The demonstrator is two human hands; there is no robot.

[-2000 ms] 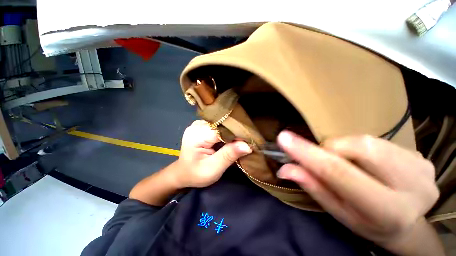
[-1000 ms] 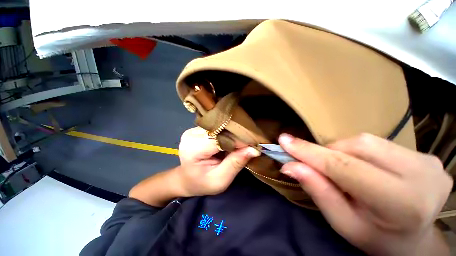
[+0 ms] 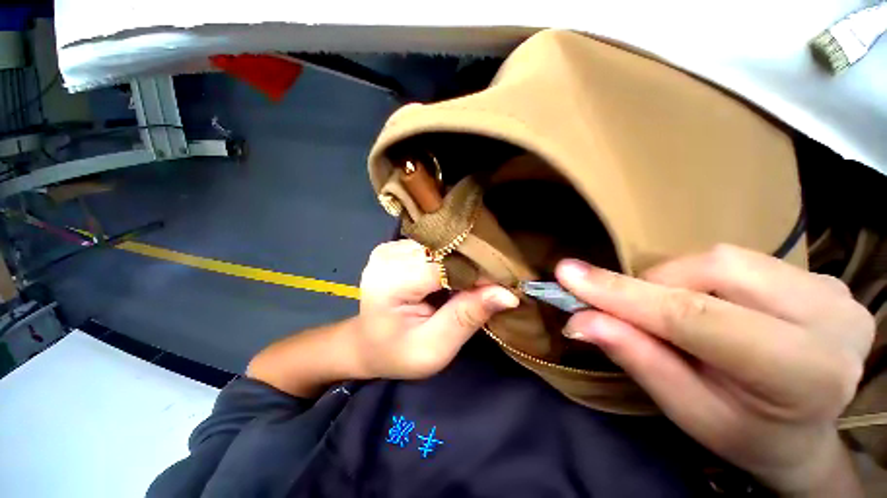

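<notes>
The tan bag body (image 3: 671, 156) lies on its side before me, its dark mouth facing left. My left hand (image 3: 423, 311) pinches the bag's zip and lining edge at the mouth, thumb on the cloth. The brass zipper (image 3: 545, 366) curves along the lower edge of the mouth. My right hand (image 3: 729, 340) holds thread snips, whose silver blades (image 3: 552, 294) point left and touch the cloth just beyond my left thumb. The rest of the snips is hidden in my palm. An orange-brown zip end tab (image 3: 421, 187) shows inside the mouth.
A white-covered table (image 3: 292, 24) runs along the top, with a pale-bristled brush (image 3: 838, 47) at the upper right. More brown bags (image 3: 851, 263) are at the right edge. A metal stand (image 3: 160, 117) and a yellow floor line (image 3: 233, 270) are at the left. A white surface (image 3: 97, 418) is lower left.
The bag mouth and both hands sit slightly further right in view. The blades are still at the pinched cloth, but look narrower than a second ago.
</notes>
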